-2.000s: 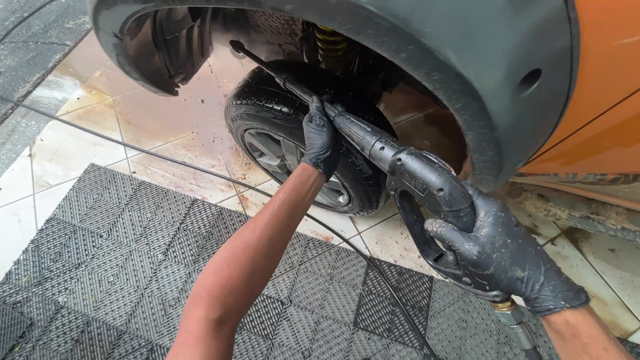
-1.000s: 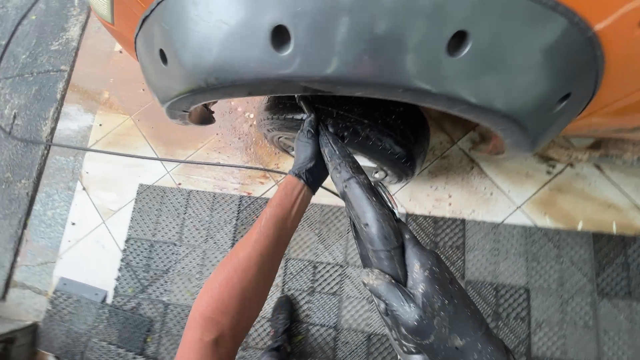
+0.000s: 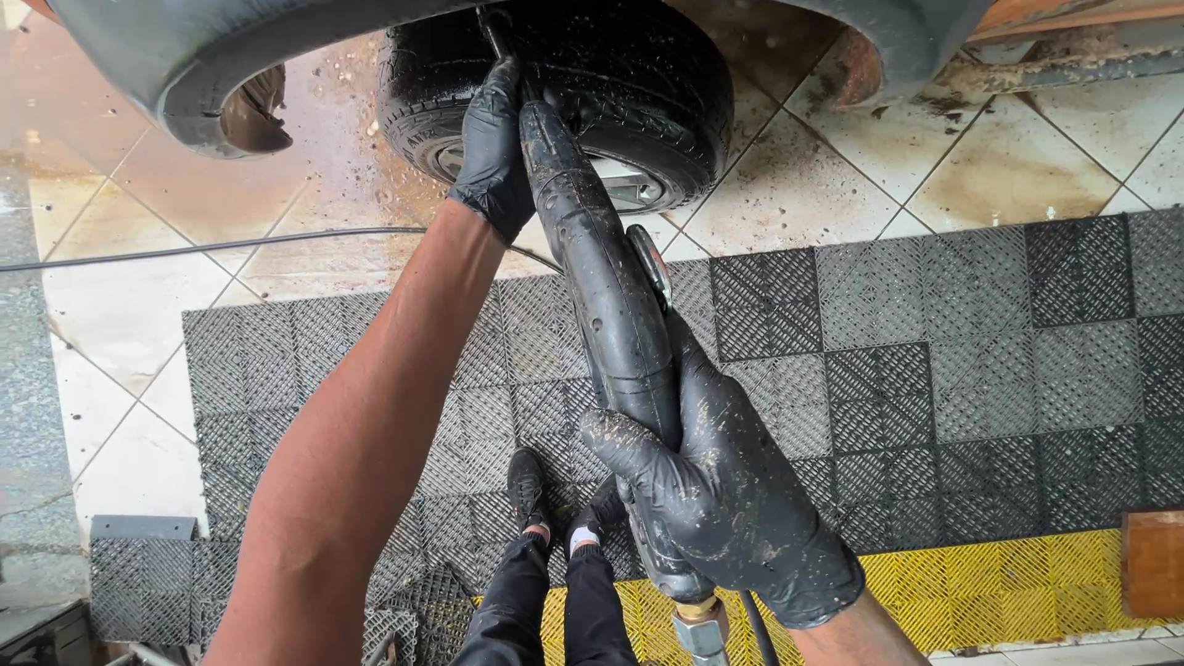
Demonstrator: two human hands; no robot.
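My left hand (image 3: 496, 148), in a black glove, is wrapped around the metal lance of a black pressure washer gun (image 3: 601, 268). My right hand (image 3: 726, 486), in a black glove spattered with dirt, grips the gun's rear handle, above a brass and steel hose fitting (image 3: 699, 629). The lance points up under the car's grey wheel arch trim (image 3: 305, 46), over a wet black tire (image 3: 647, 83) with a silver wheel rim (image 3: 634, 185). The lance's far tip is hidden.
A thin black hose (image 3: 231, 245) crosses the dirty white floor tiles (image 3: 805, 176). Grey plastic grid mats (image 3: 879, 305) and yellow ones (image 3: 999, 587) lie around my feet (image 3: 527, 490). A brown block (image 3: 1152, 564) is at the right edge, and the car's sill (image 3: 1091, 65) at upper right.
The view has swung to look down more steeply, with my feet now showing clearly. Both hands have stayed on the gun, which now points more straight ahead than two seconds ago.
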